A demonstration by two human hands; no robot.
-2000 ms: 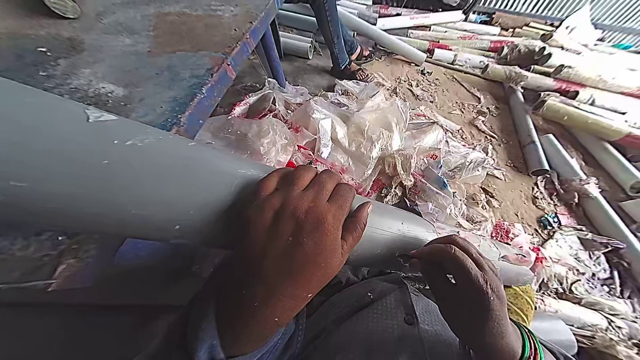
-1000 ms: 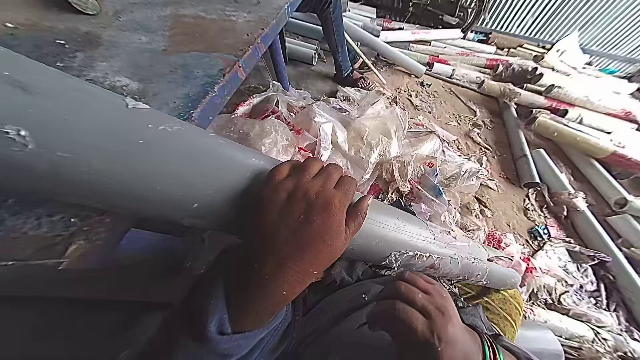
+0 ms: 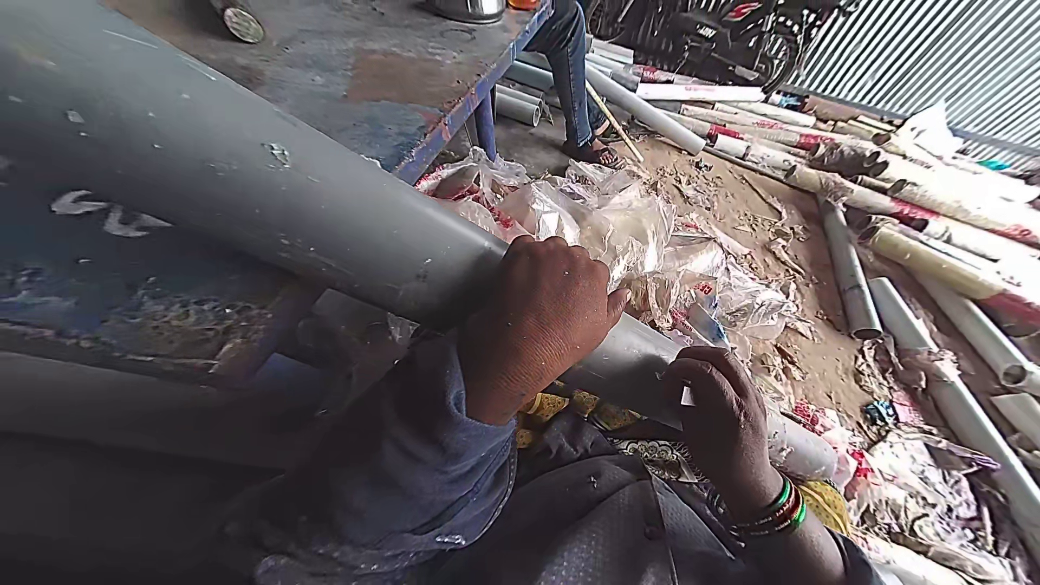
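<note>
A long grey plastic pipe (image 3: 349,219) slants from the upper left down to the right, in front of my body. My left hand (image 3: 544,317) is wrapped over its top, palm down, with the thumb toward the right. Farther along, my right hand (image 3: 723,406), bangles at its wrist, is curled against the pipe. A small white piece (image 3: 687,396) shows at its thumb and fingers; whether it is pinched there is unclear. Small flecks and scuffs mark the pipe's surface. Part of the pipe is hidden under both hands.
A worn blue metal table (image 3: 398,81) stands at the upper left. Crumpled clear plastic film (image 3: 601,219) lies beyond the pipe. Several pipes (image 3: 849,268) cover the ground at right. A person's sandalled foot (image 3: 597,153) is beside the table. A motorcycle (image 3: 731,41) stands behind.
My right hand has risen from near my lap to the pipe. Loose film seen along the pipe between my hands one second ago no longer shows there. My left hand stays on the pipe.
</note>
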